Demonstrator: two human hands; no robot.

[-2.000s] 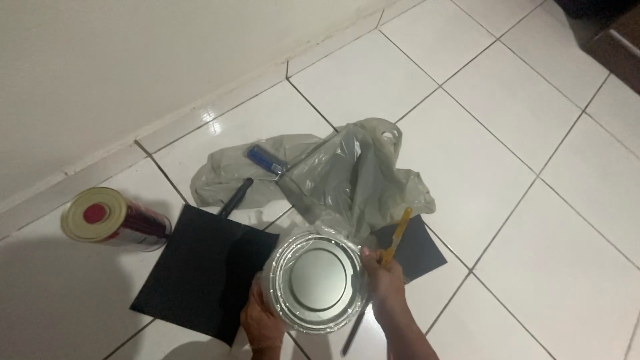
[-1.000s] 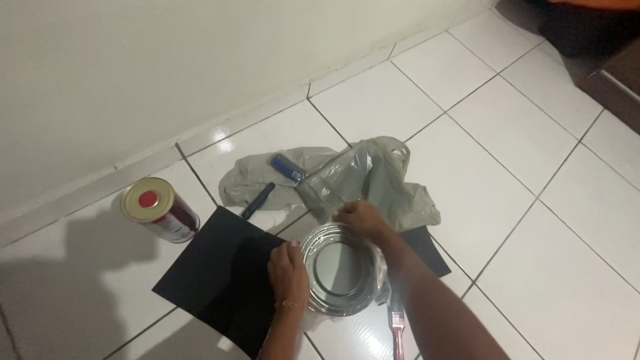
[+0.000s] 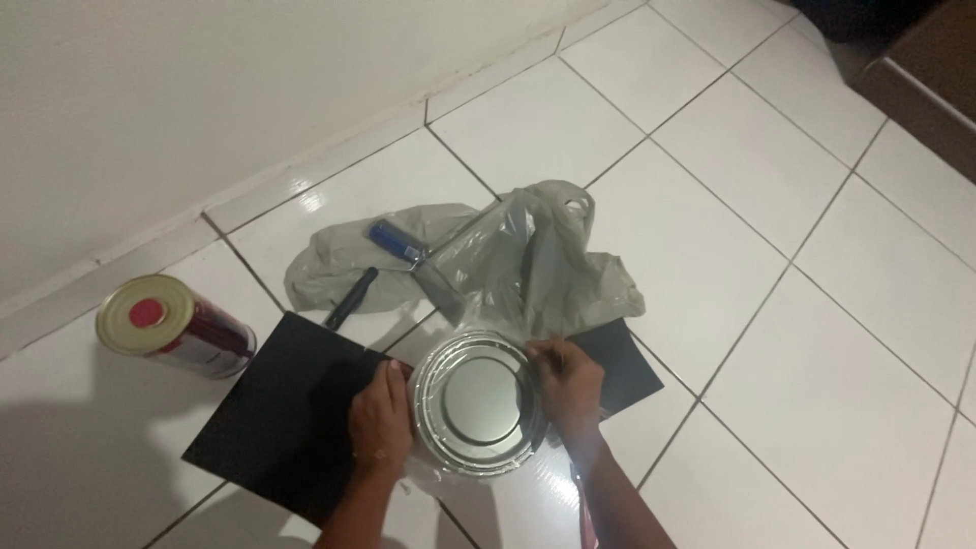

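Note:
A round metal can with a shiny lid and clear plastic wrap around its rim stands between my hands. My left hand rests against its left side, over a black sheet. At the right rim my right hand pinches with bent fingers, perhaps on the wrap; what lies between them is hidden. Behind the can lies a crumpled grey plastic bag. On the bag is a blue-handled putty knife, and a black-handled tool lies beside it. Another dark sheet shows behind my right hand.
A metal can with a red cap stands at the left near the wall. A red-handled brush is partly hidden by my right forearm. Dark furniture stands at the upper right, on the white tiled floor.
The yellow strip-like tool held by my right hand two seconds ago is no longer in it. My right hand has moved from the can's far rim to its right side since one second ago.

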